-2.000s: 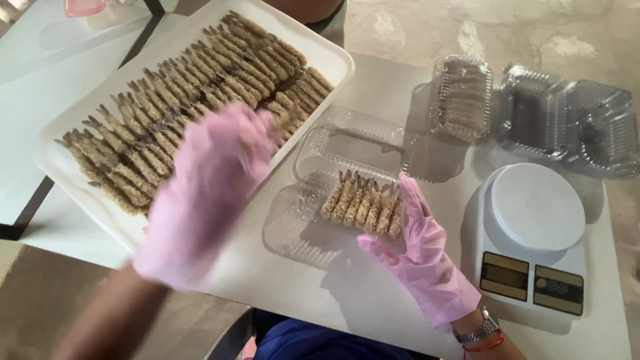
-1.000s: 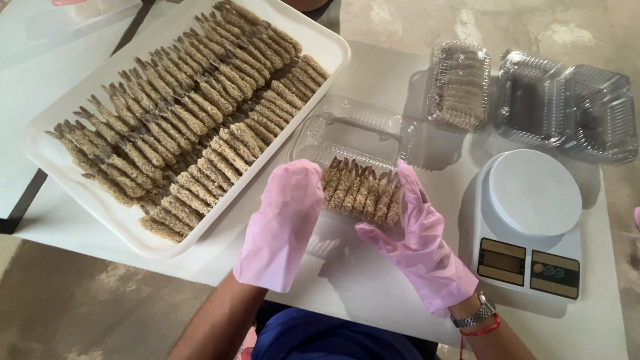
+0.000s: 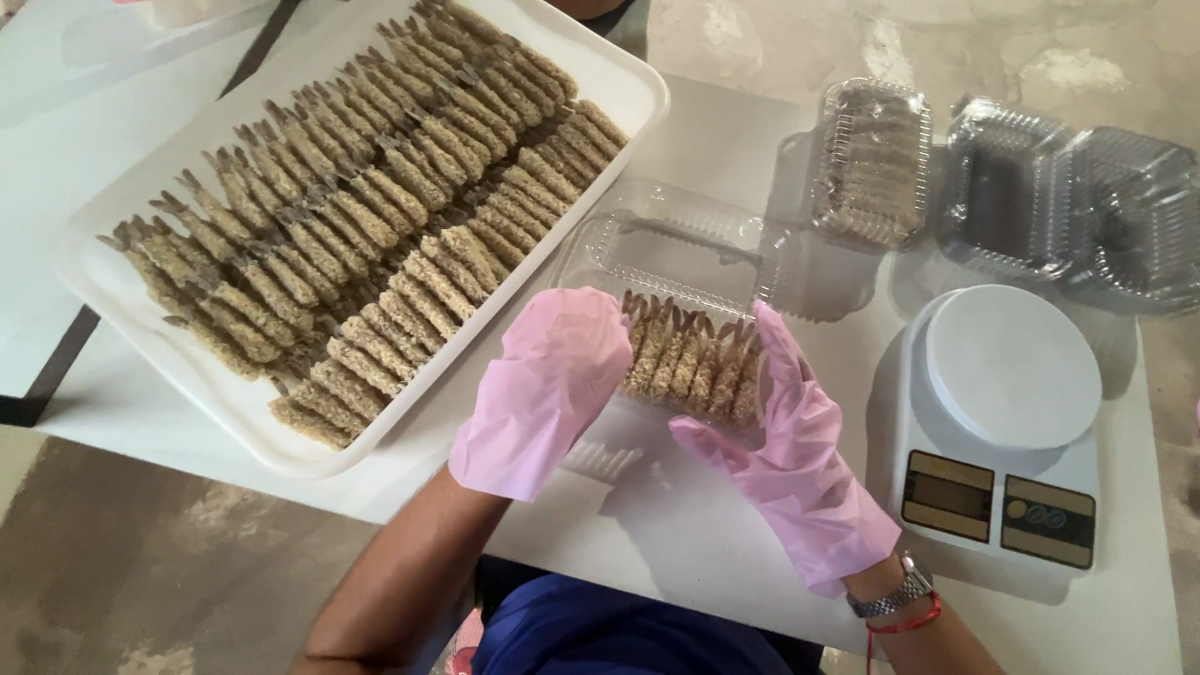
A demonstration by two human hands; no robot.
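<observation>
Several breaded shrimp [image 3: 694, 361] stand side by side, tails away from me, in an open clear plastic clamshell box [image 3: 675, 246], its lid folded back on the far side. My left hand [image 3: 553, 375], in a pink glove, is at the left end of this row; its fingertips are hidden, so what it holds does not show. My right hand [image 3: 797, 459], also gloved, rests round the box's right side with thumb and fingers spread. To the left, a white plastic tray [image 3: 647, 103] holds rows of breaded shrimp [image 3: 356, 197].
A white kitchen scale [image 3: 1012, 366] stands at the right of the white table [image 3: 581, 525]. Behind it lies an open clamshell box [image 3: 1012, 187]. A closed clamshell box [image 3: 872, 164] with shrimp inside is to its left.
From over the tray, my left hand has come to the left side of the clamshell box. My right hand has stayed at the box's right side.
</observation>
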